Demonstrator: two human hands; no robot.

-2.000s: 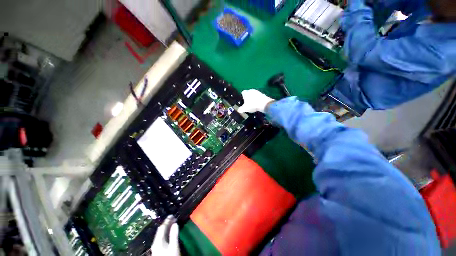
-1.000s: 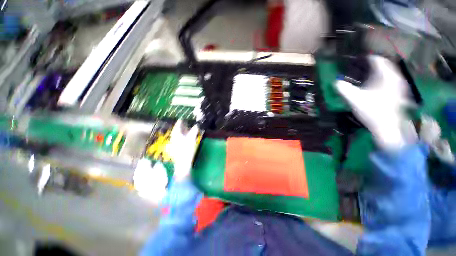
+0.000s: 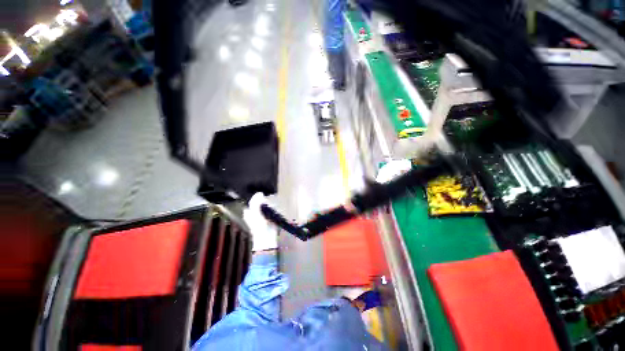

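Note:
A large black frame [image 3: 373, 197], blurred and close to the camera, spans the view with floor and bench visible through its opening. My left hand [image 3: 259, 223], in a white glove, is closed on its lower edge, left of centre. My right hand is not in view. On the bench at right, black carriers hold green circuit boards; the nearer one shows a white block [image 3: 595, 257] and orange coils, the farther one white rows [image 3: 534, 171]. A red sheet [image 3: 490, 298] lies on the green mat [image 3: 435, 240].
A black slotted rack [image 3: 223, 264] stands at lower left with a red sheet [image 3: 137, 259] on top. An empty black tote [image 3: 243, 158] is on the floor ahead. Another red sheet [image 3: 348, 252] lies low beside the bench. A scrap tray holds yellow bits [image 3: 456, 194]. A person's blue clothing [image 3: 334, 34] shows far ahead.
The view has turned left from the bench towards the aisle and rack. The large black frame is now raised in my left hand. My right hand has left the view.

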